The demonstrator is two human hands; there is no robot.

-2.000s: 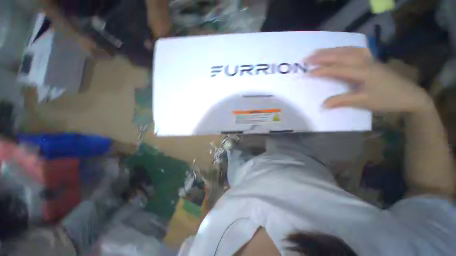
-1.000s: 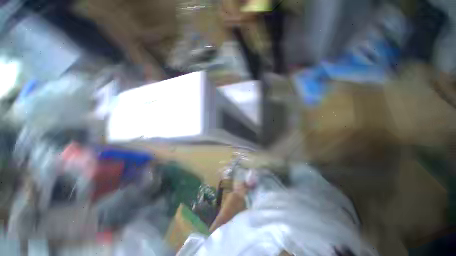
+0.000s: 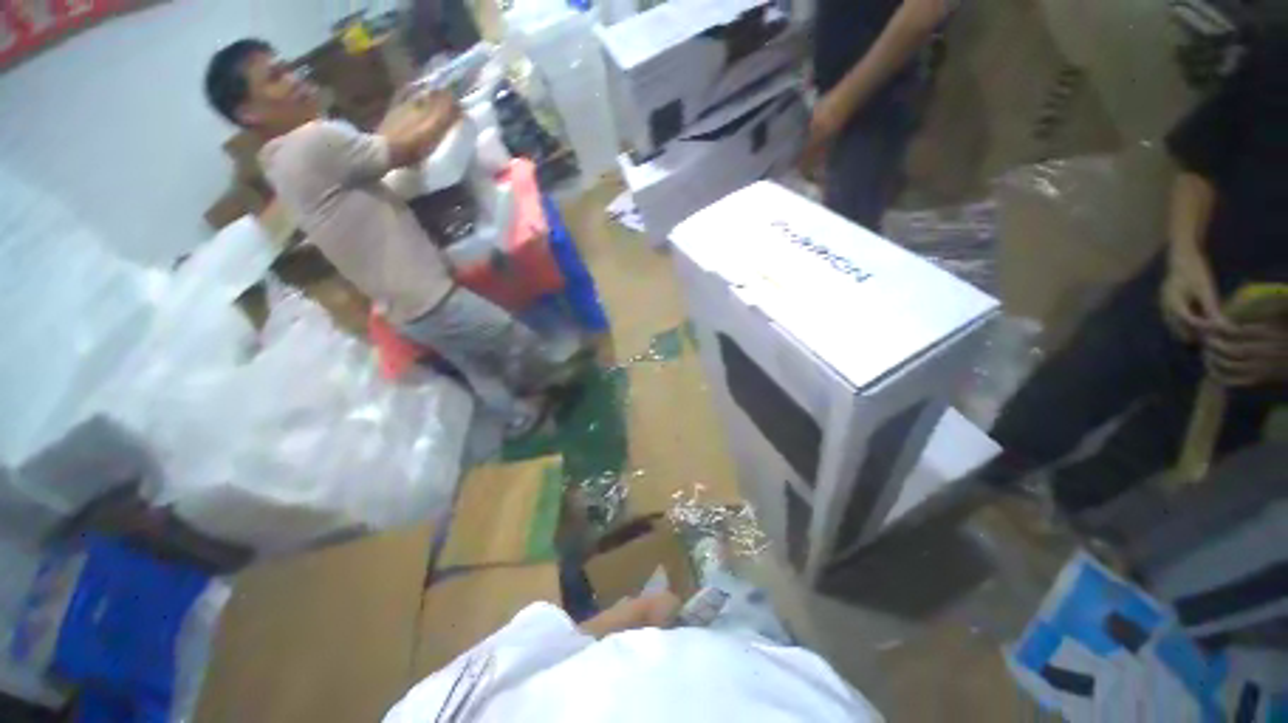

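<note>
A tall white carton [image 3: 848, 290] with FURRION on its closed top stands upright on the floor, right of centre. Black product pictures show on its sides. My left hand [image 3: 636, 613] is low in the frame, close to my white shirt, and partly hidden. It holds what looks like a small white paper [image 3: 702, 606], which is blurred. It does not touch the carton. My right hand is out of the picture.
More white cartons [image 3: 692, 64] stand at the back. A person [image 3: 360, 212] is at the left beside a red-pink bin [image 3: 530, 233]; others stand behind and right. Plastic heaps [image 3: 311, 410], brown cardboard [image 3: 325, 607], shiny scraps [image 3: 718, 520] and blue-white leaflets [image 3: 1095, 636] lie around.
The view has swung away from directly above a carton and now shows more of the room. The right hand, earlier on the carton top, has left the picture. The left hand shows low down.
</note>
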